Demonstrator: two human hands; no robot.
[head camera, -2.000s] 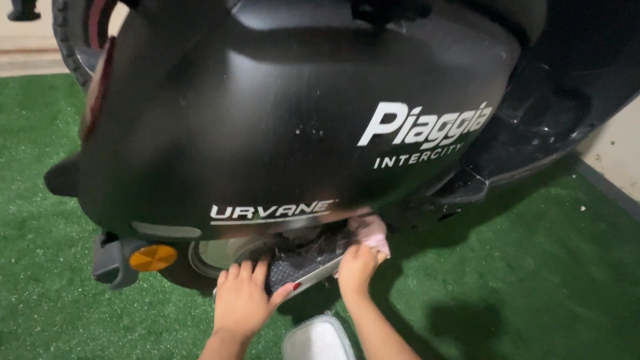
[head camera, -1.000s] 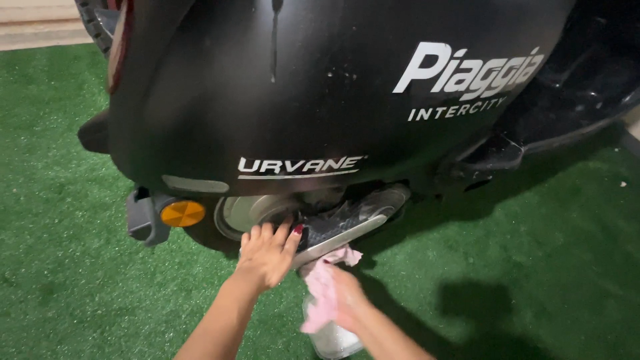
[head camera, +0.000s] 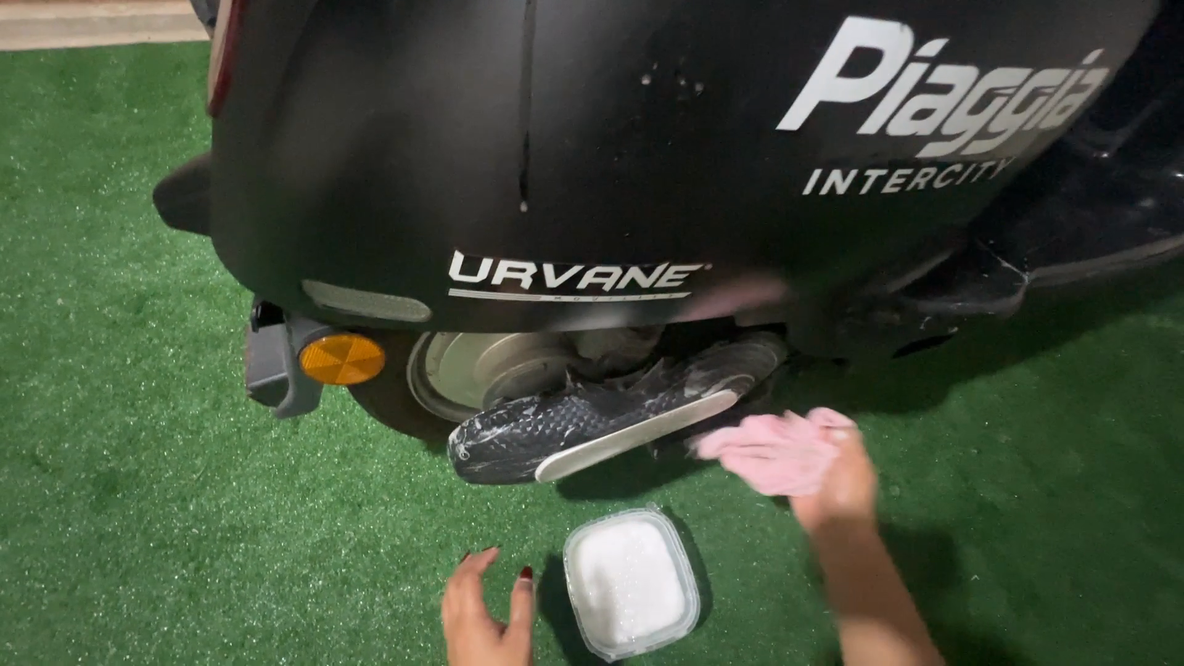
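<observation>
A black scooter's rear body panel (head camera: 416, 139) fills the upper view. Under it a black textured cover with a pale metal strip (head camera: 638, 435) bears whitish streaks, like foam or residue. My right hand (head camera: 837, 481) holds a crumpled pink cloth (head camera: 777, 450) just right of that cover, apart from it. A clear plastic tub of white foamy contents (head camera: 632, 585) stands on the green turf below the cover. Left of the tub is my left hand (head camera: 488, 606), fingers apart, holding nothing.
An orange round reflector (head camera: 342, 359) on a grey bracket juts out at the scooter's lower left, beside the wheel (head camera: 481, 370). Artificial green turf (head camera: 111, 462) covers the ground. A pale ledge (head camera: 102, 23) runs along the top left.
My left hand has come off the textured cover and moved down beside the tub. My right hand, still with the pink cloth, has moved from near the tub to the right of the cover.
</observation>
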